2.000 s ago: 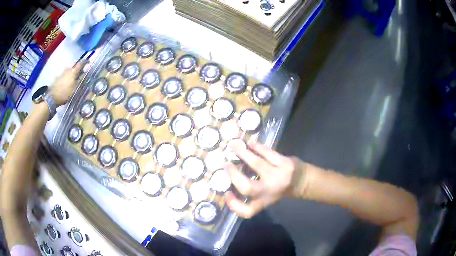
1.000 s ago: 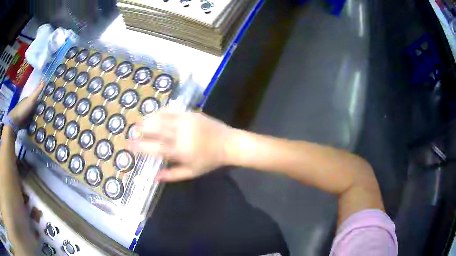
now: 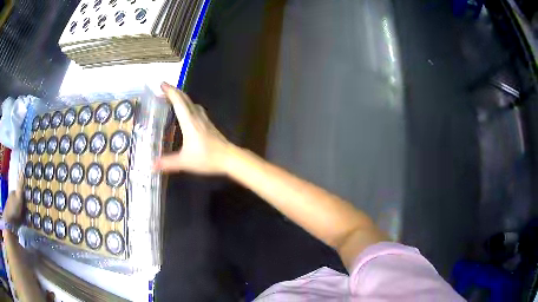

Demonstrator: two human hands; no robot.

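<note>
A clear plastic tray [image 3: 147, 206] lies in front of me, holding a tan cardboard divider [image 3: 127, 194] with rows of dark-rimmed round parts [image 3: 94, 174] that have silver centres. My right hand [image 3: 197, 138] is at the tray's right edge, thumb and fingers spread wide, with the thumb tip over the rim; nothing shows between them. My left hand [image 3: 15, 206] is at the tray's far left edge, near the picture's rim, with its fingers partly hidden; I cannot tell whether it grips the tray.
A stack of filled foam trays [image 3: 124, 53] stands on the bench behind the tray. A pale cloth [image 3: 17, 121] lies at the back left. More brown layered edges [image 3: 76, 283] show at the lower left. The blue bench edge [image 3: 192, 53] borders a dark grey aisle on the right.
The view has turned right, so tray and stack sit further left in the picture. My right hand has moved from over the round parts to the tray's right edge, with its fingers spread.
</note>
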